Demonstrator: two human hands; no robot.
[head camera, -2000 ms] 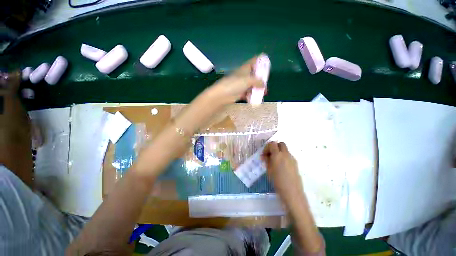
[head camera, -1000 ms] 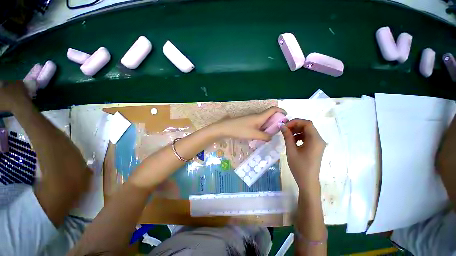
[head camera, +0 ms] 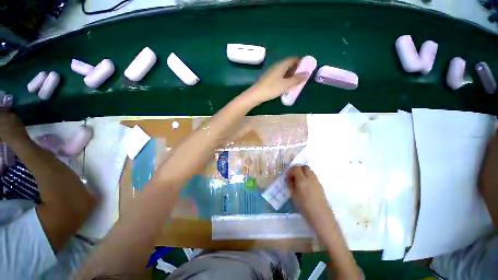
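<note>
My left hand [head camera: 277, 80] reaches over the green belt, its fingers on a pink case [head camera: 296, 90] that stands slanted. A second pink case [head camera: 337, 77] lies just right of it, and a paler one [head camera: 245, 53] lies behind my left hand. My right hand [head camera: 303, 184] is over the sticker strip [head camera: 277, 194] on the mat, its fingertips bent down onto it. Whether a small sticker is between those fingertips cannot be seen. A plainer, ruler-like strip [head camera: 262, 227] lies flat near my body.
More pink cases [head camera: 140, 64] lie along the conveyor belt [head camera: 207, 27]. The film-covered cardboard mat [head camera: 164, 227] has a folded white scrap [head camera: 137, 142] at its left edge. White paper [head camera: 448, 180] lies at the right. Other people's arms [head camera: 52, 164] are at both sides.
My left hand has moved from the mat out to the belt and onto a case there. A pale case now lies behind it. My right hand has left the earlier case and moved down-left to the strip.
</note>
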